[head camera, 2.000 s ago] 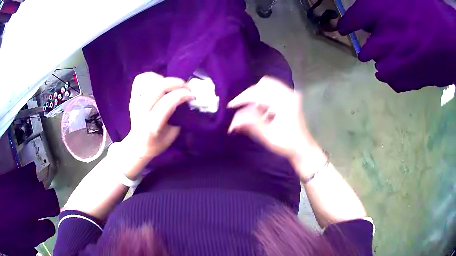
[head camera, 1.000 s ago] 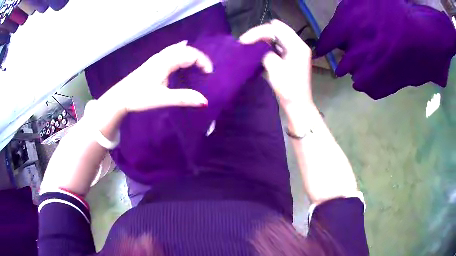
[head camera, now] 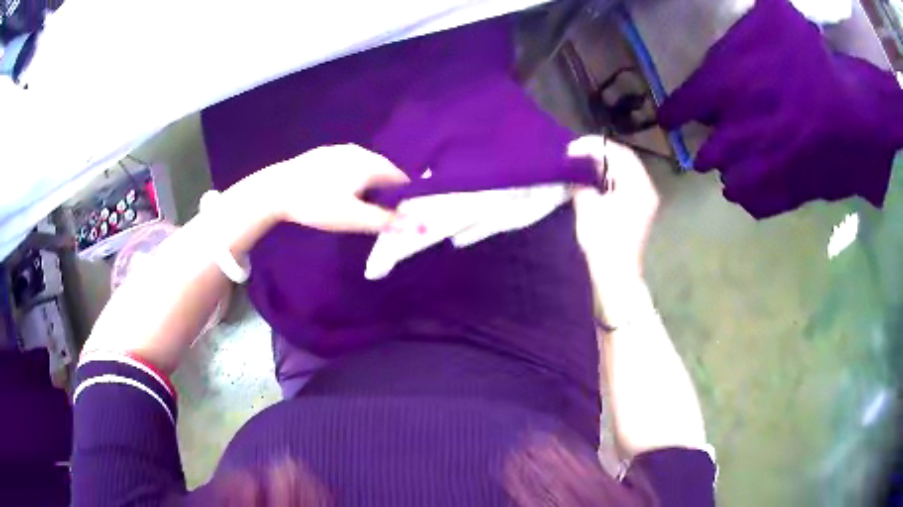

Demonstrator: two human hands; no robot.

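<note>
A dark purple garment (head camera: 455, 129) lies over my lap. A long strip of white backing (head camera: 475, 216) shows along a folded edge of it. My left hand (head camera: 342, 193) is at the left end of the white strip, with thumb and fingers closed on it. My right hand (head camera: 612, 193) pinches the garment's folded edge at the strip's right end. Whether my right hand also holds snips cannot be told.
A white table cover (head camera: 248, 50) runs along the top left. A purple garment pile (head camera: 792, 109) is at the upper right, another (head camera: 30, 426) at the lower left. A pink basket (head camera: 144, 253) is partly hidden behind my left arm. Small spools (head camera: 114, 213) sit boxed beside it.
The garment edge is now folded back, showing a longer white strip. My left hand has closed from an open pose onto the strip. My right hand has moved lower and slightly right.
</note>
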